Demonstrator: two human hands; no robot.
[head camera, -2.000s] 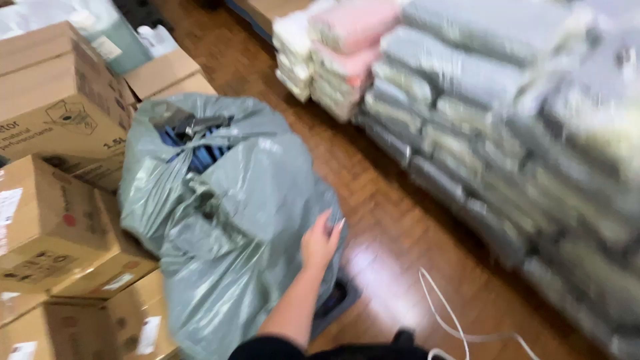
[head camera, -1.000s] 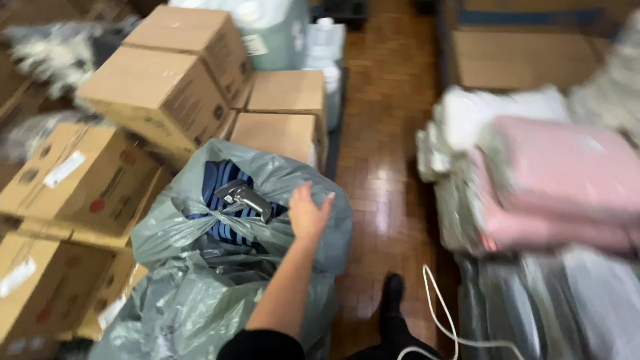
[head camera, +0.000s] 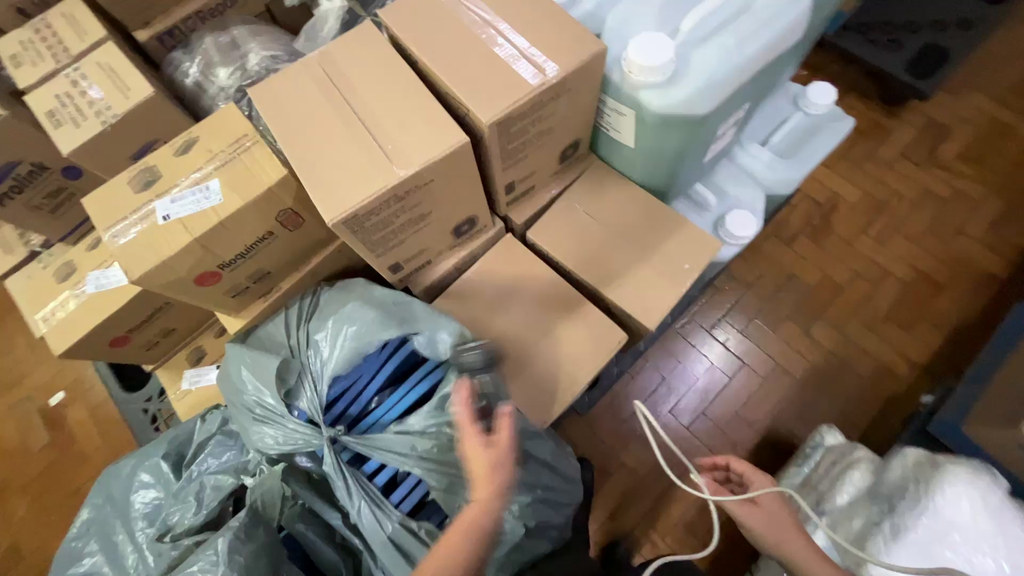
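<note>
My left hand is over a grey-green plastic bag, with a blurred black object between its thumb and fingers. What the object is cannot be told. The bag is gathered in a knot, and blue slatted items show through its openings. To the right, my right hand has its fingers curled around a thin white cord, which loops above the wooden floor.
Stacked cardboard boxes stand beyond the bag, on a dark pallet. Large plastic jugs with white caps stand behind them. Plastic-wrapped white bundles lie at the lower right. Herringbone wood floor runs between.
The black object lay on the blue items in the bag one second ago and is now at my left hand. My right hand has come into view with the cord. The view has swung toward the boxes.
</note>
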